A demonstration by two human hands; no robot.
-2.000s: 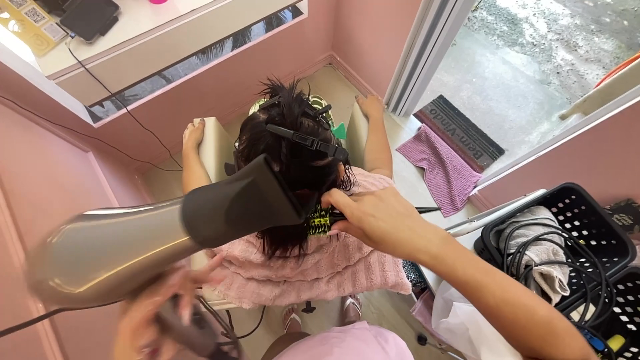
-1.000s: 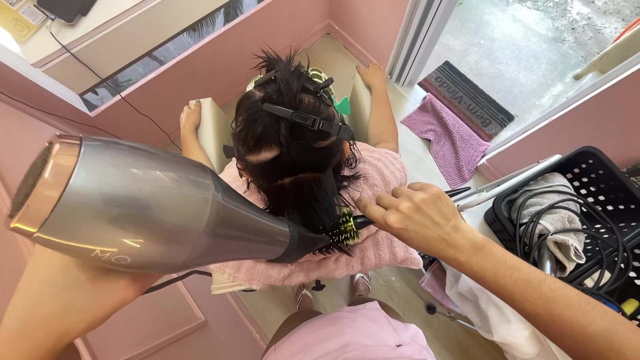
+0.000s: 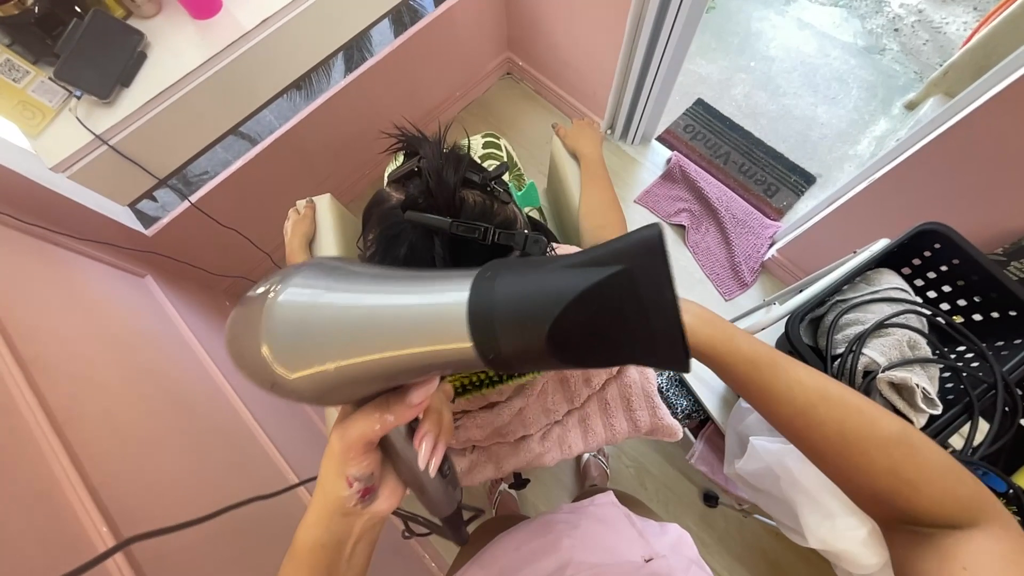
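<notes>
My left hand (image 3: 384,448) grips the handle of a silver hair dryer (image 3: 376,320), whose black flat nozzle (image 3: 592,304) points right. The dryer crosses in front of the lower part of a seated person's dark hair (image 3: 400,228). Black sectioning clips (image 3: 480,230) pin the upper hair, part of which sticks up. Beneath the dryer, yellow-green and black bristles of a round hair brush (image 3: 492,382) show over a pink towel (image 3: 560,420) on the person's shoulders. My right forearm reaches in from the lower right; the right hand is hidden behind the nozzle.
The seated person's hands lie on the chair's armrests (image 3: 334,228). At right, a black basket (image 3: 952,248) holds a grey towel (image 3: 880,320) and coiled cables. A purple cloth (image 3: 712,220) and a doormat (image 3: 736,156) lie by the doorway. The dryer's cord (image 3: 200,516) runs off lower left.
The dryer has swung up over the hair from its lower, slanted place a second ago, and its nozzle now covers my right hand, which showed at the brush in both earlier frames.
</notes>
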